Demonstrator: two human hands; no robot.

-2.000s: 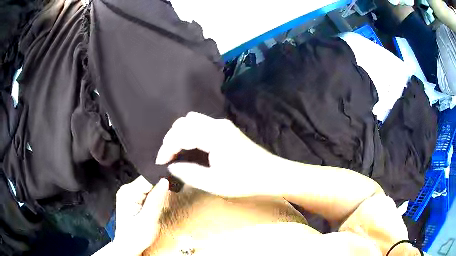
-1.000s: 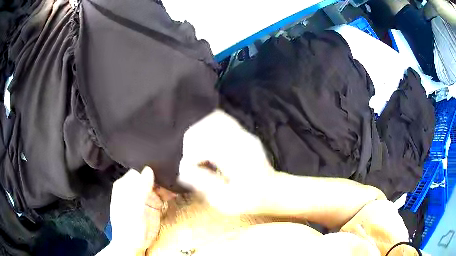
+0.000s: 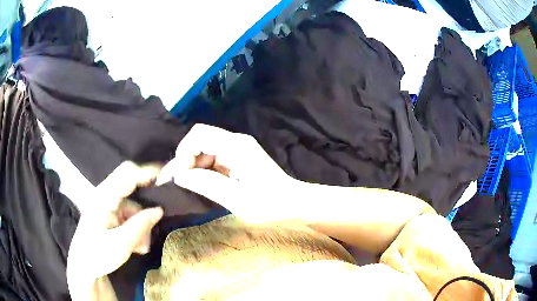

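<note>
A smooth dark brown panel runs from the upper left down to my hands. My right hand pinches its edge between thumb and fingertips. My left hand, slightly blurred, is beside it with thumb and index finger apart. Its index fingertip is close to my right fingertips, and dark fabric shows behind the gap. The gathered piece hangs in folds at the far left, partly behind my left hand. The panel's lower part is hidden by my hands.
The white table with its blue edge lies ahead. A dark cut-piece pile lies right of it, over white cloth. Blue plastic crates stand at the far right. My orange-tan garment is below my hands.
The view has shifted. My left hand has risen and its thumb and index finger have spread. My right hand has moved left to the panel's edge. The panel and gathered piece now lie farther apart.
</note>
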